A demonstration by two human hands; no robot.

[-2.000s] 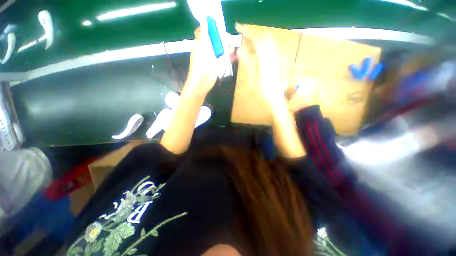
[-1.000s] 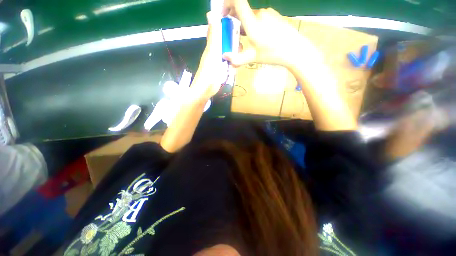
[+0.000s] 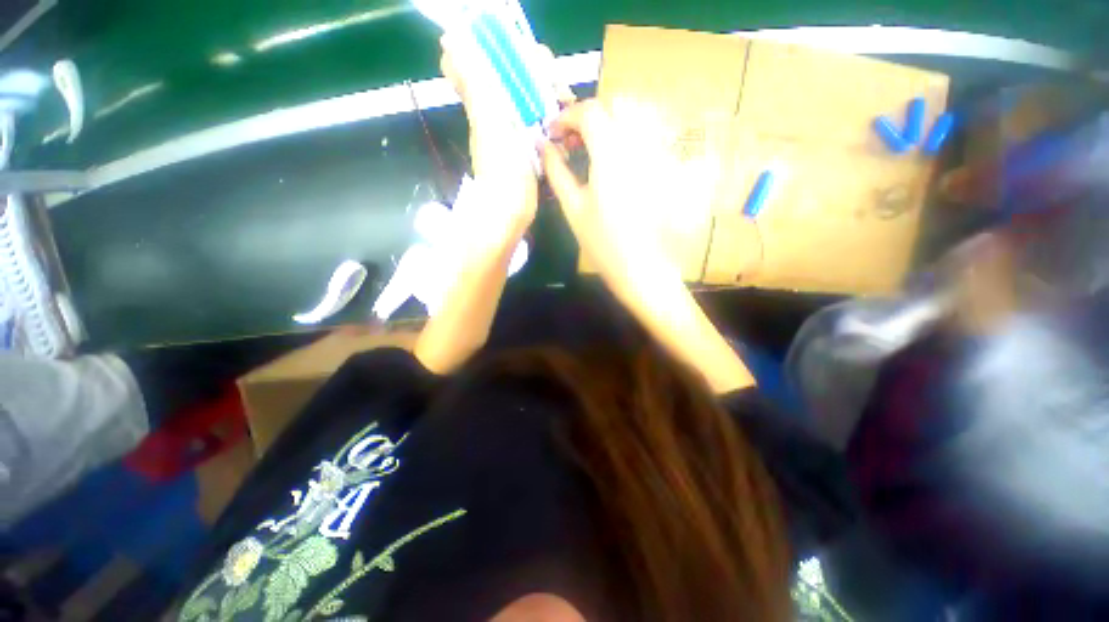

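Observation:
A white insole point(image 3: 468, 27) with a long bright blue strip point(image 3: 508, 71) along it is held up over the pale rail. My left hand point(image 3: 484, 109) holds it from the left; glare hides most of the fingers. My right hand point(image 3: 584, 131) has its fingertips at the lower end of the blue strip; whether they grip anything is hard to tell in the glare. The cardboard sheet point(image 3: 827, 134) lies at right, with a single blue piece point(image 3: 760, 194) and a thin wire near its middle, and several blue pieces point(image 3: 915, 122) near its right edge.
White insoles point(image 3: 416, 273) lie in a loose pile on the dark bench, with one point(image 3: 336, 292) apart. Another insole point(image 3: 69, 97) is on the green belt point(image 3: 304, 55). A neighbouring person's blurred arm point(image 3: 991, 286) is at right. An open carton point(image 3: 304, 383) is below the bench edge.
The insole with the blue strip has tilted to the left. My right hand has drawn back from its upper part to its lower end. A single blue piece now shows fully on the cardboard.

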